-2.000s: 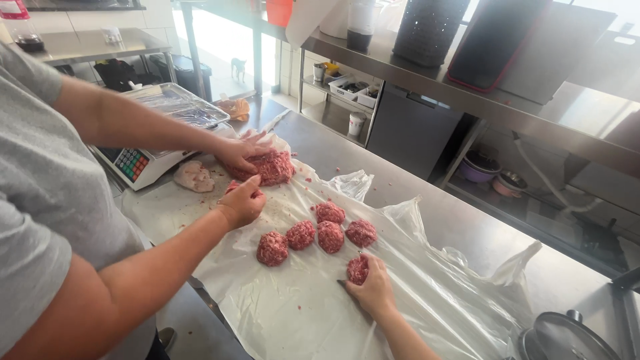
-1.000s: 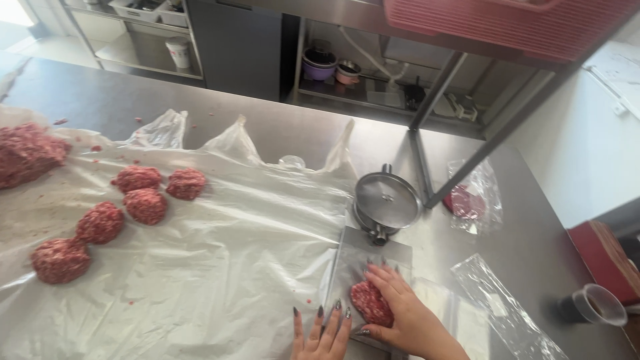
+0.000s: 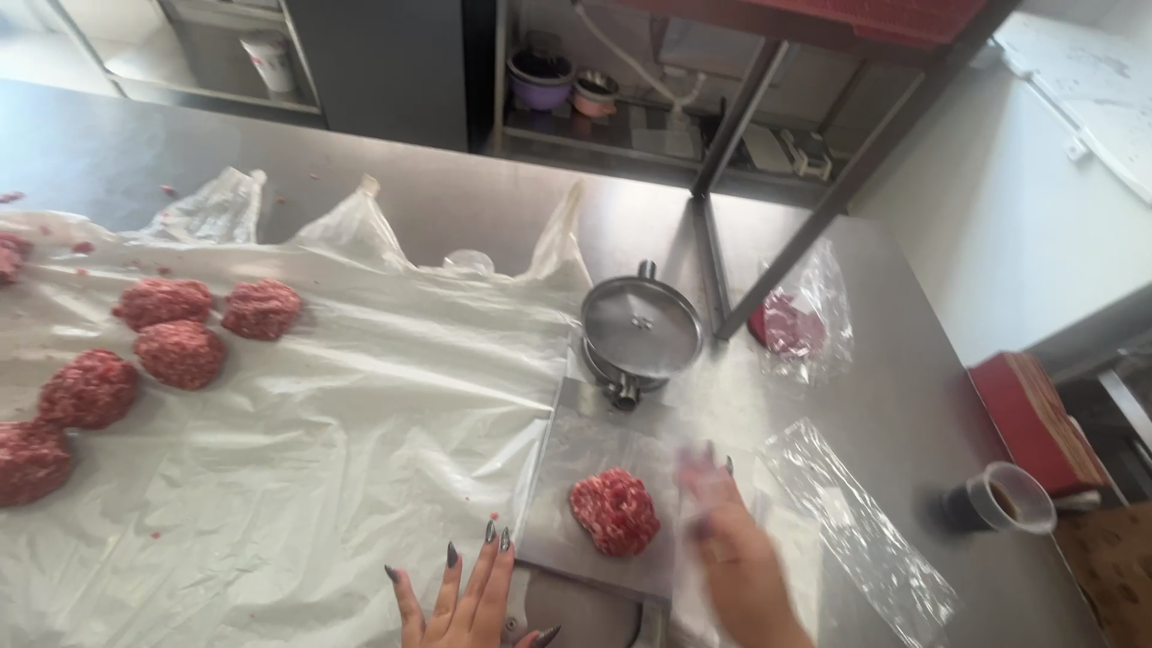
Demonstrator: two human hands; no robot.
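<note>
A ball of ground meat (image 3: 616, 511) rests on the square metal plate of a scale (image 3: 576, 432). Just right of it is my right hand (image 3: 738, 549), blurred, off the meat; whether its fingers hold anything I cannot tell. My left hand (image 3: 468, 594), fingers spread and empty, lies at the plate's lower left corner over the plastic sheet (image 3: 360, 468). Several ground meat balls (image 3: 180, 354) sit on the sheet at the left. Behind the plate stands a round metal patty press (image 3: 641, 328), its lid down.
Clear plastic film (image 3: 864, 531) and a bag with something red (image 3: 796, 324) lie on the steel table (image 3: 882, 387). A plastic cup of dark liquid (image 3: 999, 499) stands near the right edge, beside a red box (image 3: 1035, 427). Metal shelf legs (image 3: 720, 225) rise behind the press.
My right hand has let go of the meat ball on the plate and moved right. The meat ball was in that hand two seconds ago, over the sheet. The view has swung right.
</note>
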